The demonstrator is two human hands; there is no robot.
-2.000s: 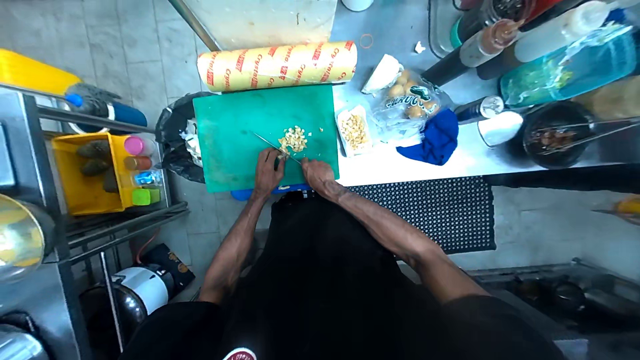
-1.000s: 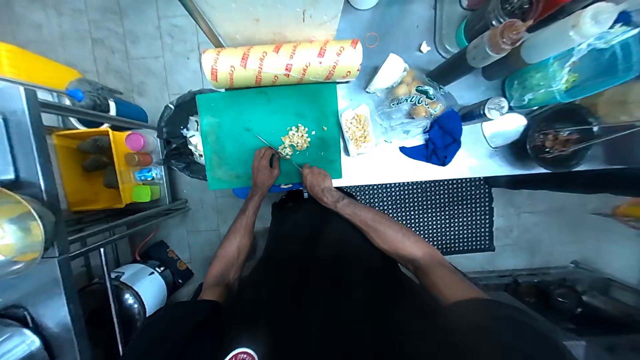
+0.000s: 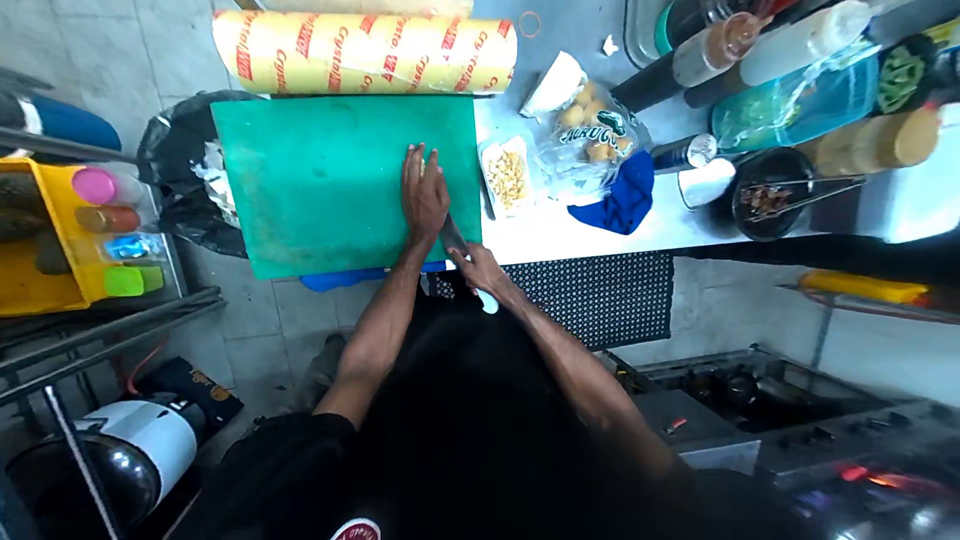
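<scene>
My right hand grips a kitchen knife by its pale handle at the near right edge of the green cutting board. The blade points away from me across the board. My left hand lies over the board's right part, fingers extended and close together, beside the blade tip. A few pale chopped bits show between its fingers; the rest under it is hidden. Just right of the board, a white tray holds chopped pale pieces.
A large roll of plastic film lies behind the board. To the right are a plastic bag of round items, a blue cloth, a metal can, a black bowl with tongs and bottles. A black bin bag hangs at the left.
My left hand has moved right and farther from me on the board. The chopped pile seen there earlier is now mostly out of sight. The knife blade has swung to point away from me.
</scene>
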